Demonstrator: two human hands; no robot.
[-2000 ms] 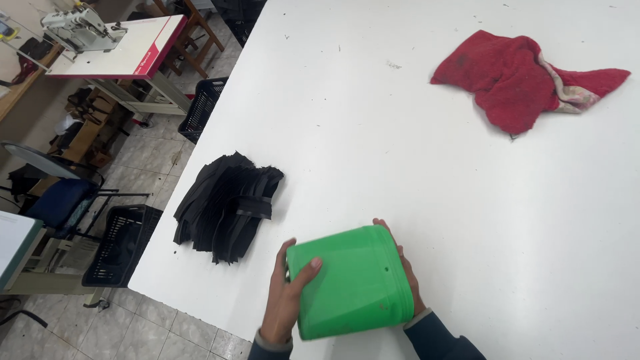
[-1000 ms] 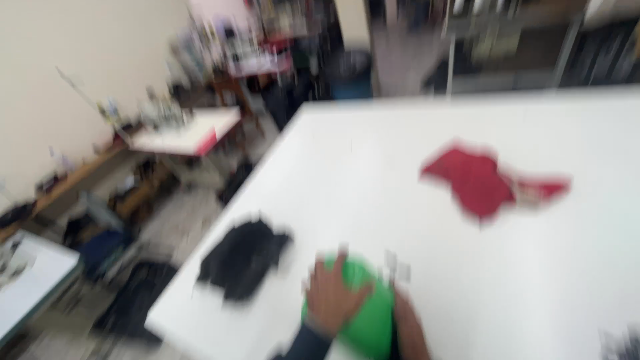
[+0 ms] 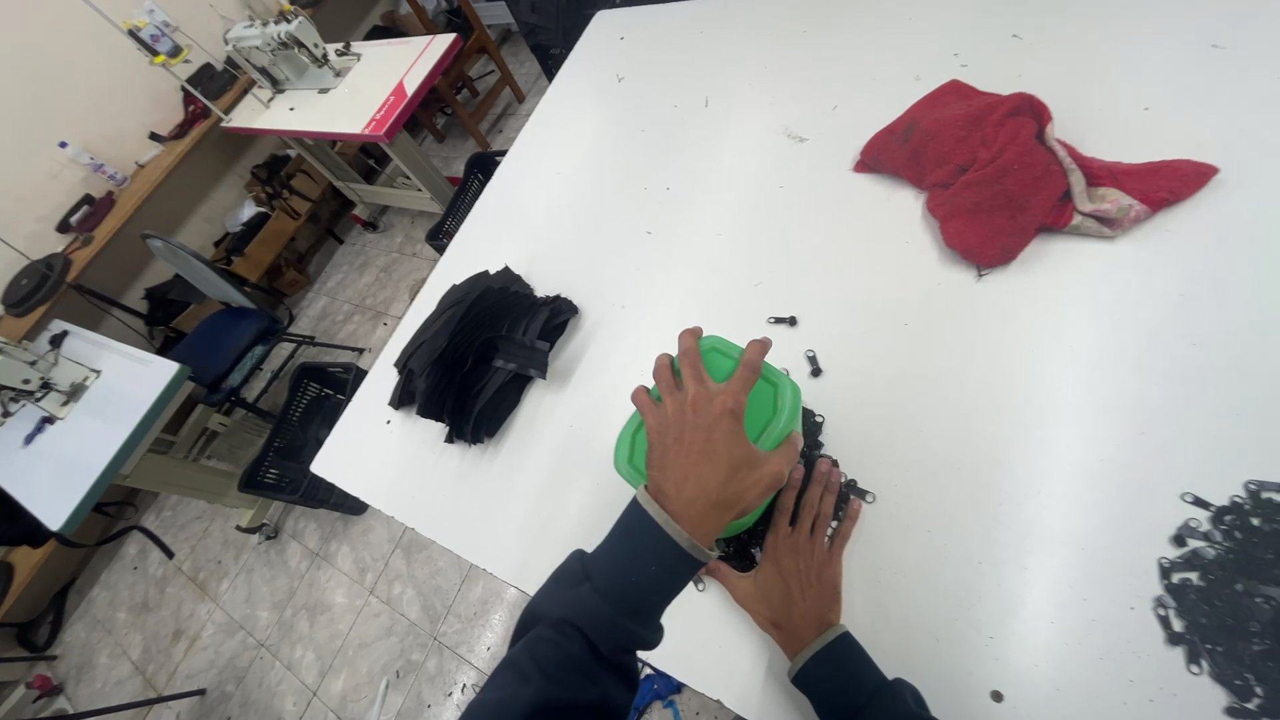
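Note:
My left hand (image 3: 705,445) is spread over the base of a green plastic container (image 3: 775,400), fingers and thumb gripping its rim. Beside it, my right hand (image 3: 800,565) lies with fingers apart over black zipper sliders (image 3: 742,550) at the container's right side. A few loose sliders rest just above, among them one zipper slider (image 3: 813,362). How many sliders the container and my palms cover is hidden. A stack of black fabric pieces (image 3: 480,355) sits to the left of the container.
A red cloth (image 3: 990,165) lies crumpled at the upper right of the white table (image 3: 700,230). A heap of black zipper sliders (image 3: 1230,600) is at the right edge. Off the table's left side stand black crates (image 3: 300,440), a blue chair (image 3: 225,345) and a sewing machine (image 3: 285,50).
Two seconds ago both hands held the green container by its sides; now my left hand is on top of it and my right hand is on the sliders. Sliders now show around the container.

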